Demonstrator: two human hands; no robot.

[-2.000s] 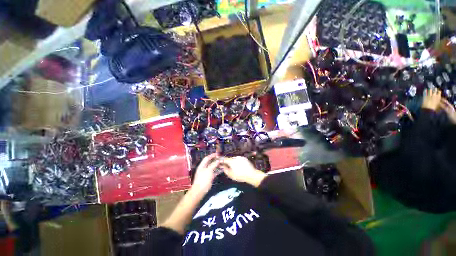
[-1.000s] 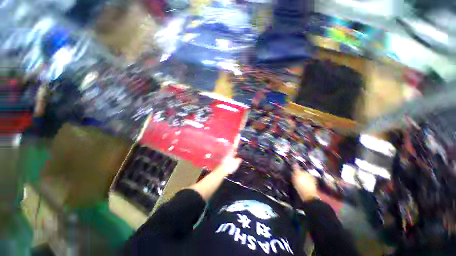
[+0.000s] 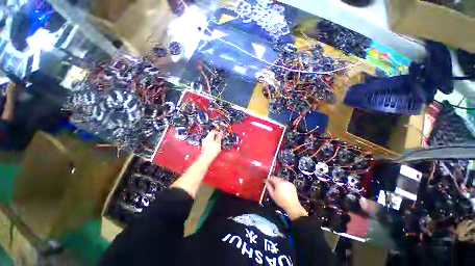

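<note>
My left hand [image 3: 211, 144] is over the red mat [image 3: 239, 166], its fingertips at the near edge of a group of LED light boards [image 3: 194, 136] with dark parts and thin wires. Whether it grips one of them is too small to tell. My right hand [image 3: 281, 191] is at the mat's right edge, fingers bent, beside the rows of black camera heads [image 3: 307, 165] with silvery faces and orange-red wires. Whether anything is between its fingers cannot be seen.
A tangled heap of silvery light boards [image 3: 112, 106] lies at left. A packing carton [image 3: 115, 200] holds black units at lower left. A wired-parts pile [image 3: 307, 78], a dark blue fan-like object [image 3: 388, 95] and a small-parts box [image 3: 372, 127] are behind. White labels [image 3: 407, 182] lie at right.
The view has turned left. My hands, together over the black heads at first, are now apart. My left hand has moved onto the red mat, up to the light boards; my right hand is by the mat's edge.
</note>
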